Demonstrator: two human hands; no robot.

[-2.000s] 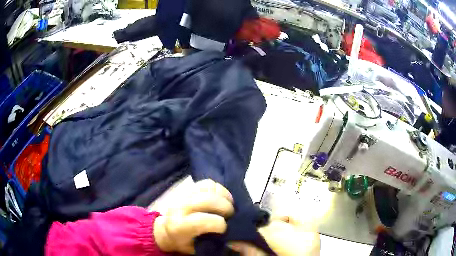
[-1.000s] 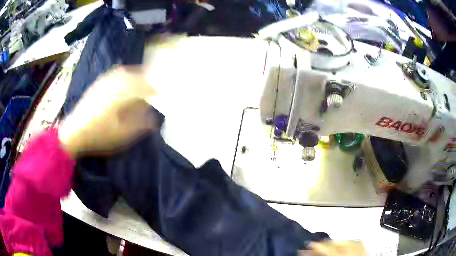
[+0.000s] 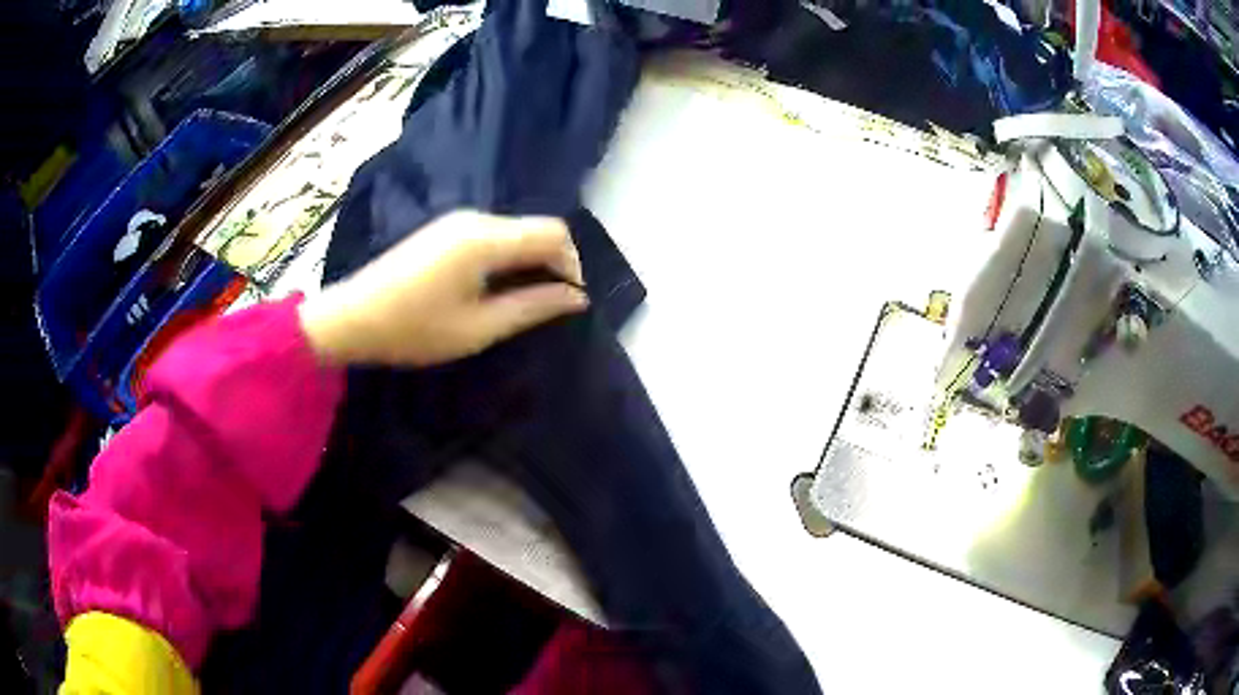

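Note:
A dark navy garment (image 3: pixel 645 462) lies over the left part of the white table, from the far edge down to the near edge, with a long narrow part running toward the bottom of the picture. My left hand (image 3: pixel 455 288), in a pink sleeve, is on the middle of the garment and pinches a fold of its cloth between thumb and fingers. My right hand is not in the picture. The white sewing machine (image 3: pixel 1039 292) stands to the right, its needle area apart from the garment.
The white table (image 3: pixel 734 258) has a metal needle plate area (image 3: pixel 883 475) at right. A green ring (image 3: pixel 1103 445) is under the machine arm. Blue crates (image 3: pixel 102 278) stand left of the table. Dark cloth (image 3: pixel 870 61) lies beyond the far edge. A black patterned item (image 3: pixel 1155 659) is at bottom right.
The view has shifted left, so the machine sits farther right. My left hand pinches the cloth near the table's middle left. My right hand has gone out of the picture at the bottom.

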